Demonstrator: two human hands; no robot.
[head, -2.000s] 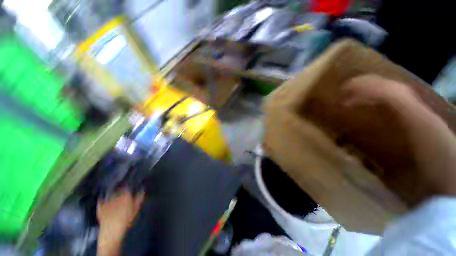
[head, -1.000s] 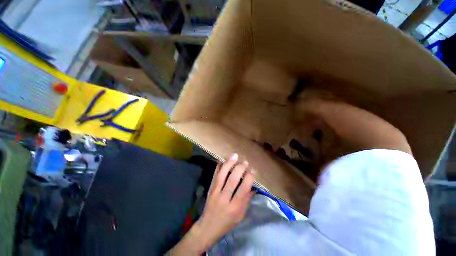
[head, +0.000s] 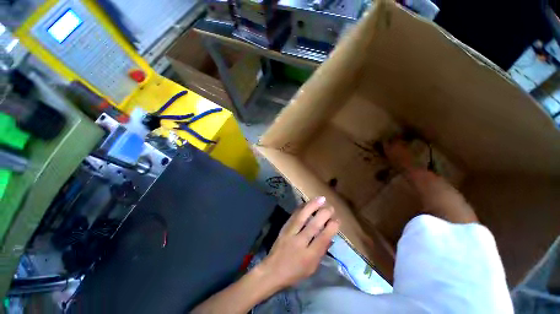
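A large open cardboard box (head: 491, 92) stands tilted at the right. My left hand (head: 302, 245) rests on the box's near left rim, fingers bent over the edge. My right hand (head: 402, 160) is deep inside the box, at its bottom, among dark cable leads (head: 370, 147); it is blurred, and whether it grips any cannot be told. A few small dark pieces (head: 333, 183) lie on the box bottom.
A black mat (head: 184, 227) covers the table at the left, with a thin lead on it. Blue-handled cutters (head: 184, 119) lie on the yellow cabinet (head: 236, 144) below the control panel (head: 86, 52). Dark cables (head: 80, 239) lie far left.
My left hand has come from the table to the box rim. My right hand has gone deeper into the box and moved over its bottom. The view has swung to the right.
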